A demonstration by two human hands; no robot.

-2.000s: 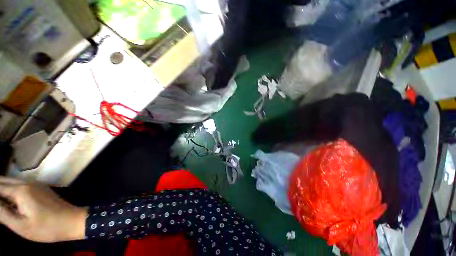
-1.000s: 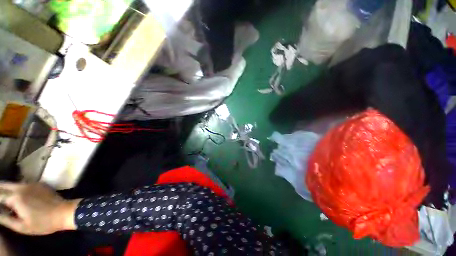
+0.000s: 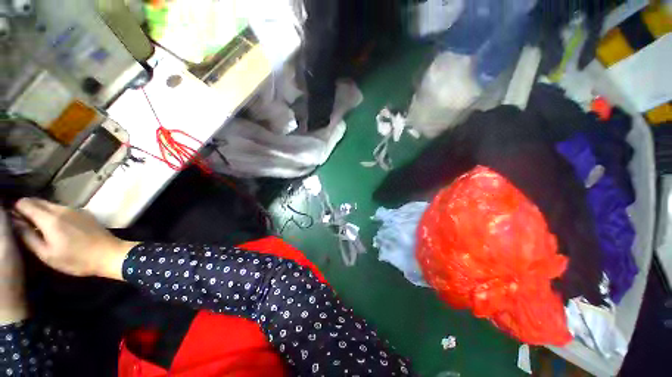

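Note:
My right hand (image 3: 68, 237), bare with a dark dotted sleeve, is at the left side, its fingertips closed on a black garment piece (image 3: 81, 298). The black cloth spreads under the hand and over my lap. My left hand (image 3: 10, 269) shows only as a strip at the left edge, close beside the right fingertips; its fingers are cut off or lost in the dark. The cream sewing machine (image 3: 70, 55) stands just beyond the hands. Whether a tool is in either hand is hidden.
Tangled red cord (image 3: 175, 149) lies at the front edge of the white table (image 3: 136, 110). A shiny red plastic bag (image 3: 490, 254) sits against a pale bin (image 3: 642, 199) with black and purple cloth (image 3: 606, 210). Grey-white scraps (image 3: 346, 232) lie on the green floor (image 3: 398, 66). Red apron (image 3: 236, 342) covers my lap.
My right hand has moved up and slightly right, toward the machine. More of my left hand and its dotted sleeve now shows at the left edge. The view has shifted.

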